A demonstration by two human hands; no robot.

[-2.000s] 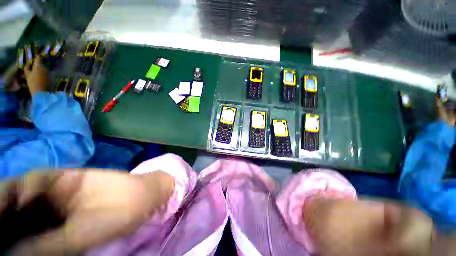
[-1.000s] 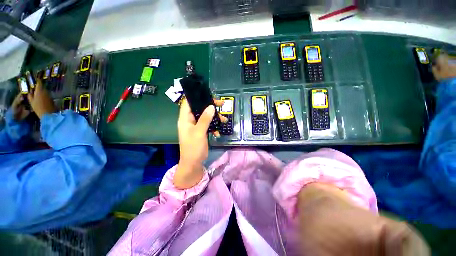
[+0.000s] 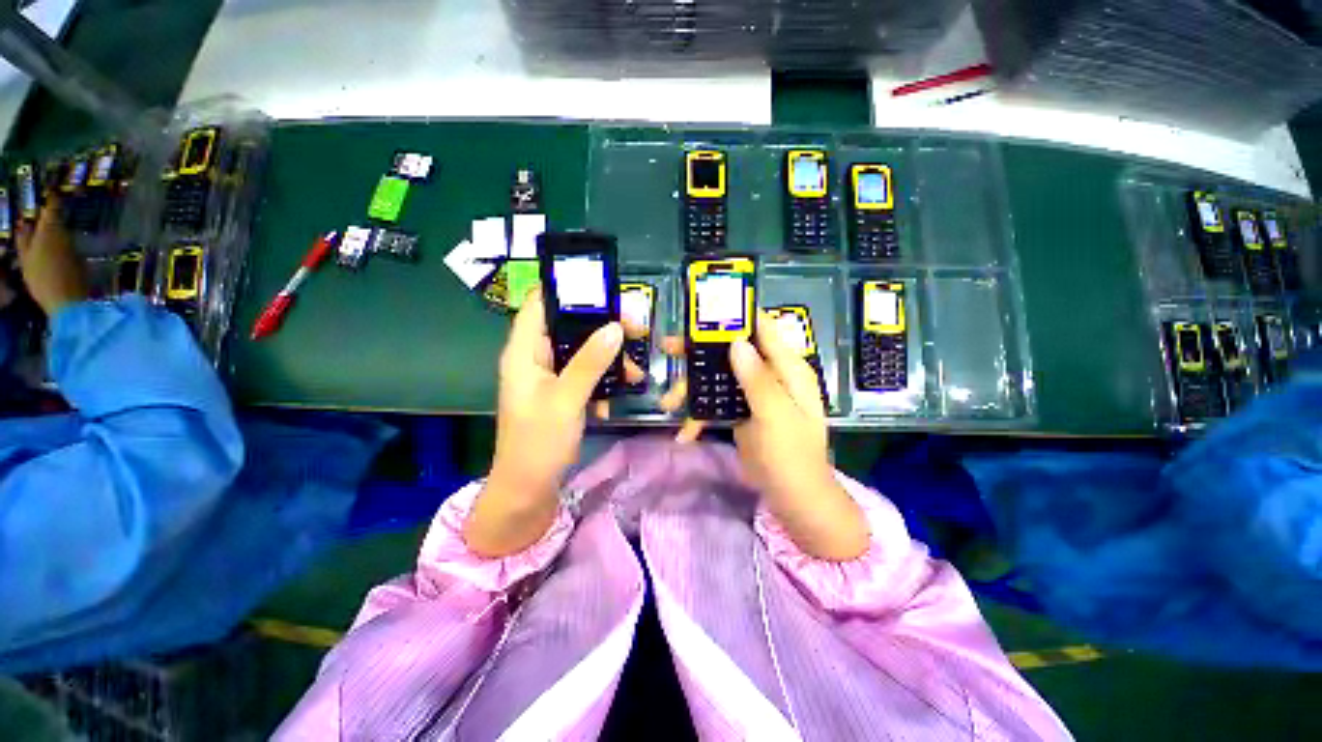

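Note:
My left hand [image 3: 539, 394] holds an all-dark keypad phone [image 3: 581, 297] upright, its screen lit white-blue, thumb on its lower part. My right hand [image 3: 776, 413] holds a yellow-framed keypad phone [image 3: 719, 326] with a lit screen, thumb near its keys. Both phones are side by side over the front left of the clear blister tray [image 3: 974, 271]. Three yellow-framed phones lie in its back row, the left one [image 3: 706, 196] with a dark screen. In the front row one phone [image 3: 882, 334] is fully visible; others are partly hidden by my hands.
Left of the tray lie white and green batteries [image 3: 389, 197], small dark parts [image 3: 524, 189] and a red-white marker pen [image 3: 294, 287]. A red pen [image 3: 942, 80] lies on the white strip. Stacked trays [image 3: 1160, 73] stand behind. Blue-sleeved people [image 3: 123, 420] work both sides.
My left hand still holds the dark phone, now with its lit screen showing. My right hand has come up from the lower right and taken a yellow-framed phone from the front row.

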